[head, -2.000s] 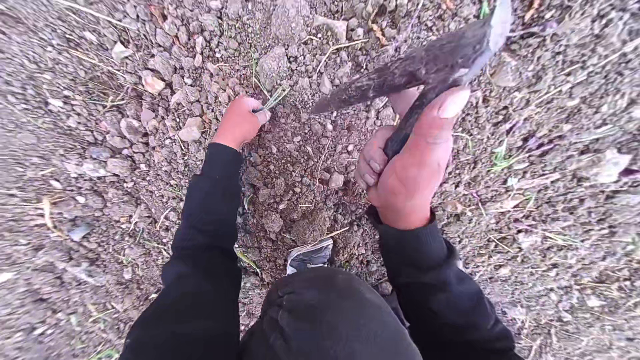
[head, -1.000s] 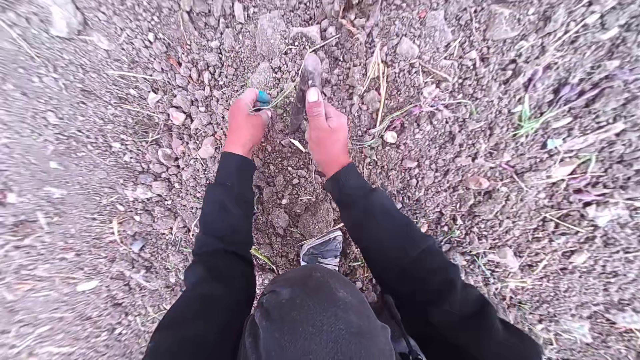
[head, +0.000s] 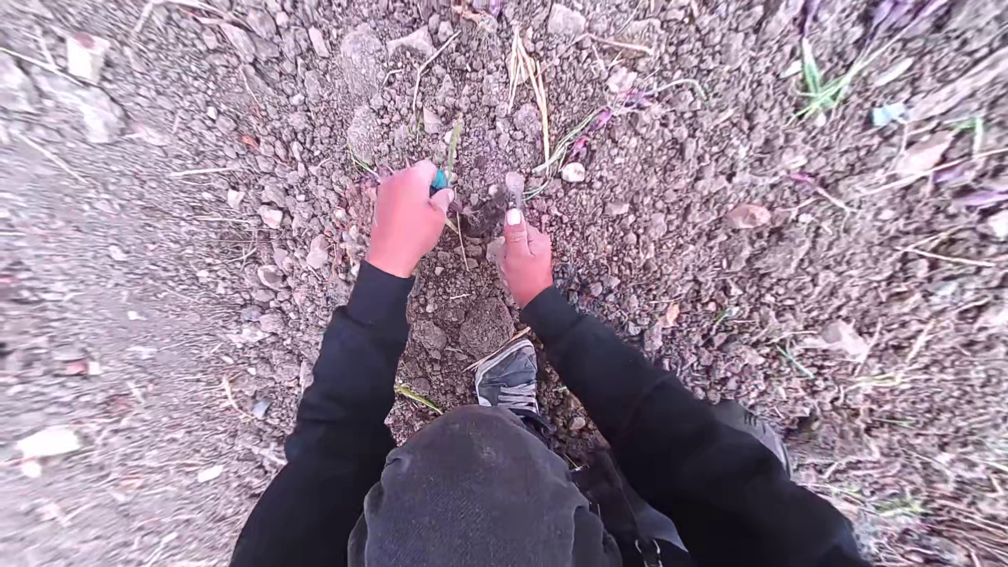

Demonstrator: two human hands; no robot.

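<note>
My left hand [head: 411, 216] is closed on a thin green plant [head: 454, 146], low over the soil; something teal [head: 439, 181] shows at its fingers. Just to its right, my right hand [head: 524, 256] grips a digging hand tool [head: 514, 189], thumb on top, its lower end at a dark hollow in the loose soil [head: 482, 213]. The tool is seen nearly end-on, and most of its shape is hidden. The plant's base is hidden by my fingers and the soil.
Stony, clodded soil [head: 461, 315] lies all around. Dry straw [head: 543, 102] and a pale stone [head: 573, 172] lie beyond my right hand, and a green tuft [head: 823, 87] grows at the upper right. My shoe [head: 508, 378] stands just below my hands.
The tool, raised high at the upper right two seconds ago, has come down to the soil beside my left hand. My left hand stays closed on greenery.
</note>
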